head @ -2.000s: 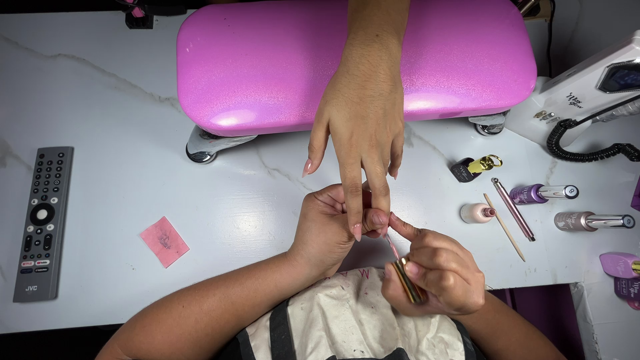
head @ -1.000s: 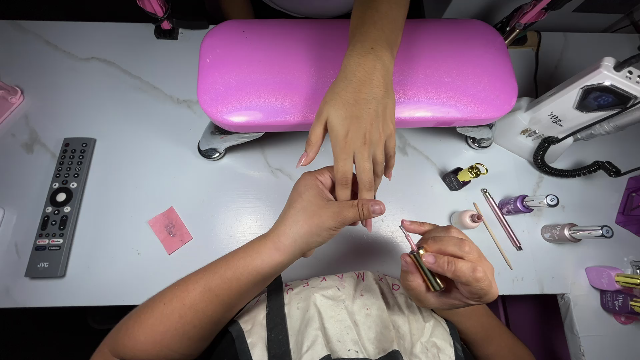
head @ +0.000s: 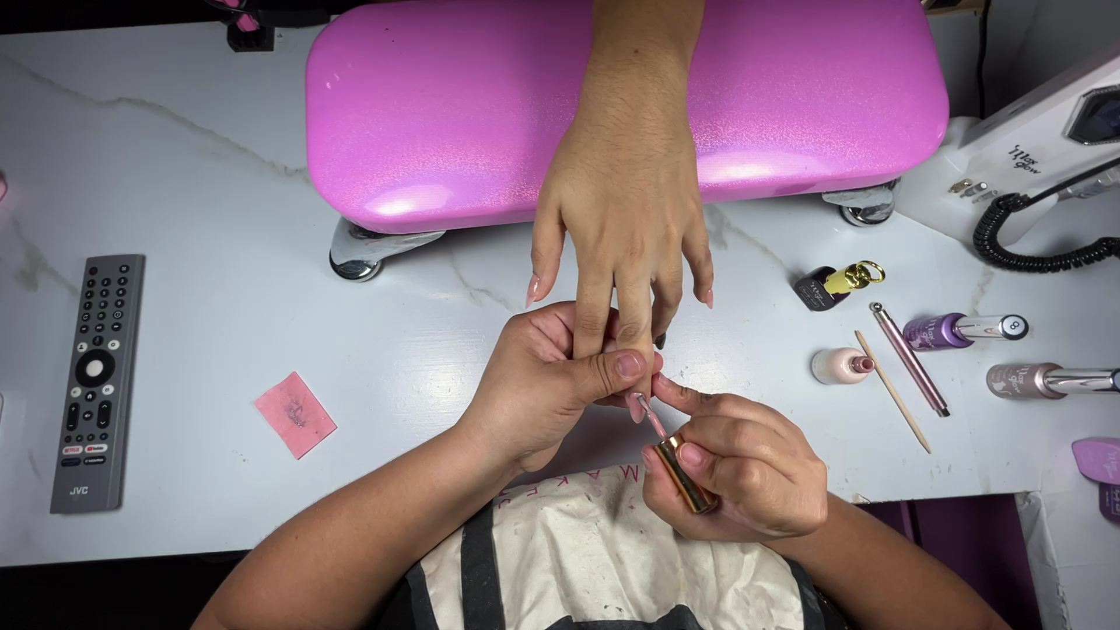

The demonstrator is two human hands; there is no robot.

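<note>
Another person's hand (head: 626,201) reaches palm down over a glittery pink armrest (head: 455,114). My left hand (head: 551,376) is closed on one of its fingers, with my thumb lying across it near the nail. My right hand (head: 744,464) grips the gold cap of a nail polish brush (head: 685,475). The brush's pink-coated tip meets the nail of the held finger. My right index finger reaches close to that fingertip. An uncapped bottle of pale pink polish (head: 837,366) lies to the right of my right hand, beside a thin wooden stick (head: 892,392).
At the right are a pink metallic pen-like tool (head: 910,359), a dark bottle with gold cap (head: 816,290), purple polish (head: 934,332), beige-pink polish (head: 1024,381) and a white device with coiled cord (head: 997,249). At the left lie a JVC remote control (head: 98,385) and a pink paper square (head: 295,415).
My right hand has brought the brush up from beside the other person's hand to the held finger's nail. My left hand still holds a finger.
</note>
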